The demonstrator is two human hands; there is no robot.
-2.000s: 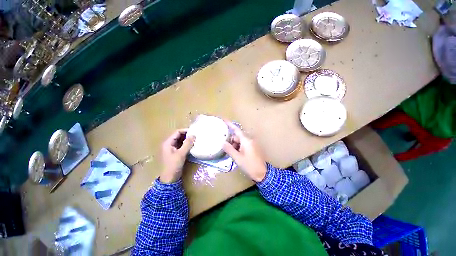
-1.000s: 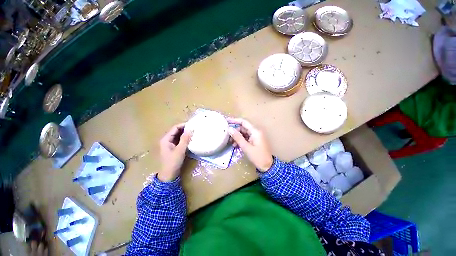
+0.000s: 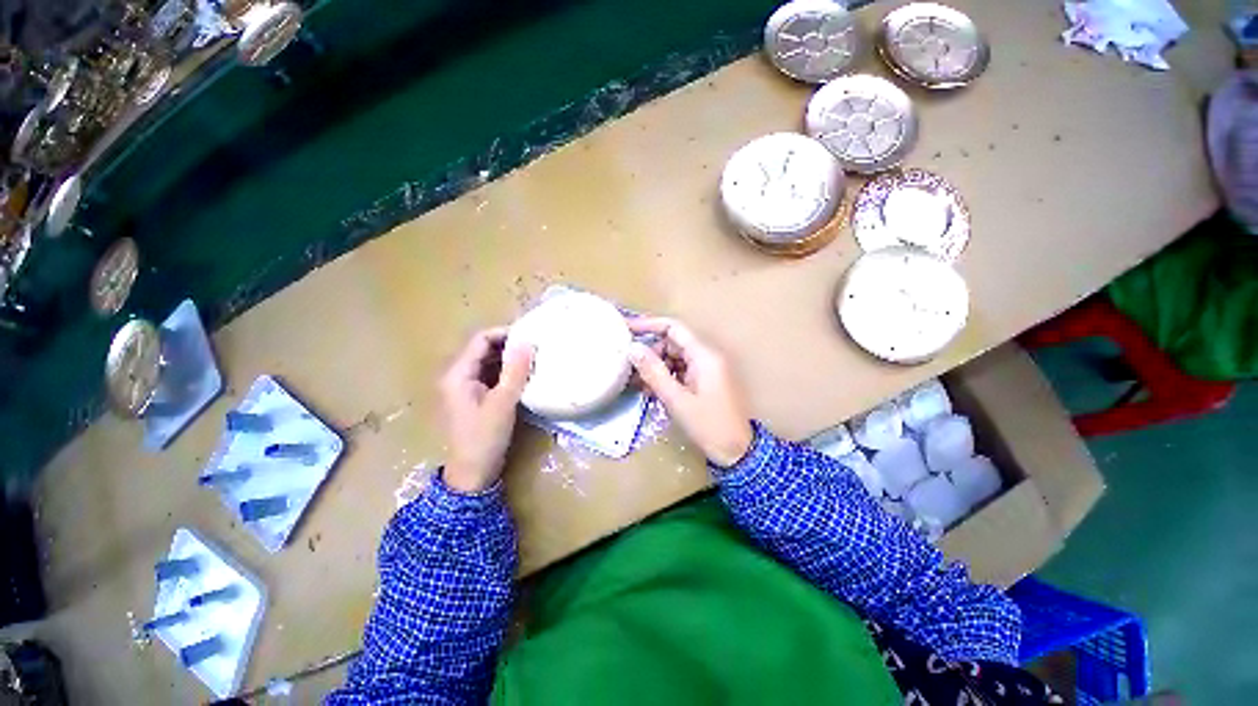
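A glaring white round metal disc lies in front of me over a pale square assembly fixture, whose corners show around it. My left hand holds the disc's left rim, thumb on top. My right hand has its fingers at the disc's right rim. Whether the disc rests on the fixture's pegs is hidden. Tiny shiny bits lie scattered on the tan board near the fixture.
Disc stacks and a perforated-rim plate stand at the right. Peg fixtures lie at the left. A green conveyor belt carries discs beyond the bench. A cardboard carton with white wrapped parts and a blue plastic crate are at lower right.
The view has shifted slightly. Both hands stay at the disc's rim. A hand and a disc at the lower left edge are gone from there.
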